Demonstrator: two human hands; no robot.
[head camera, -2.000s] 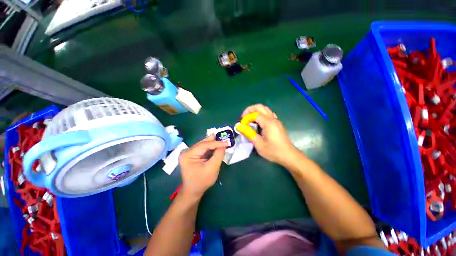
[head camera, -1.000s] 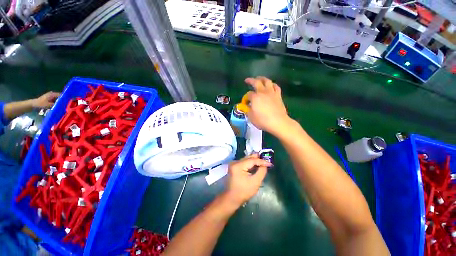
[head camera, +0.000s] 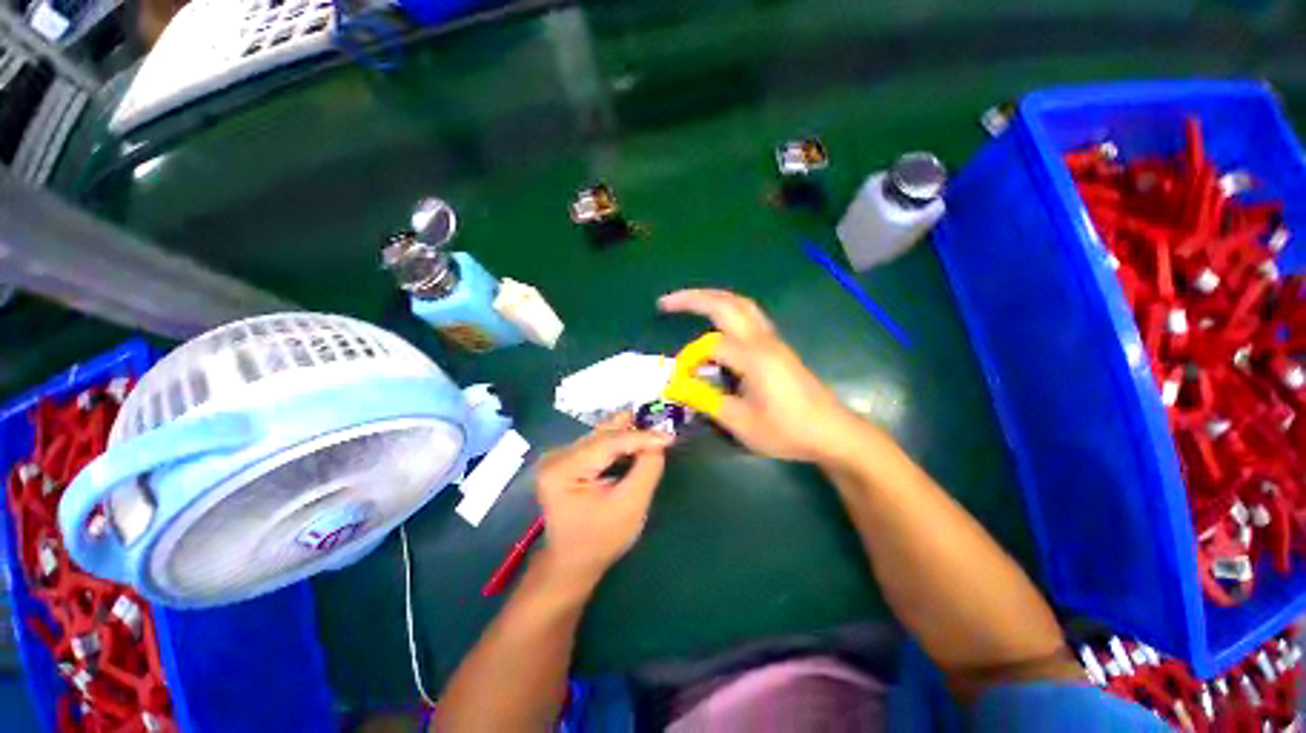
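A small dark watch case (head camera: 662, 417) is at the middle of the bench, between my two hands. My left hand (head camera: 599, 484) holds its lower left edge between thumb and fingertips. My right hand (head camera: 759, 380), with yellow finger cots, reaches over the case from the right; its cot-covered fingertips are at the case and partly hide it. Whether they pinch anything is too small to tell. A crumpled white wipe (head camera: 619, 384) lies on the bench just behind the case.
Desk fan (head camera: 287, 451) at left, before a blue bin (head camera: 244, 652). Blue bottle (head camera: 466, 304), white bottle (head camera: 891, 215), blue stick (head camera: 859, 294) and two case units (head camera: 593, 204) (head camera: 802, 155) lie beyond. Red rod (head camera: 513, 559) near my left wrist. Large blue bin (head camera: 1060, 387) at right.
My right hand was at the blue bottle one second ago and has come back to the case. My left hand still holds the case. The view has swung back down to the bench.
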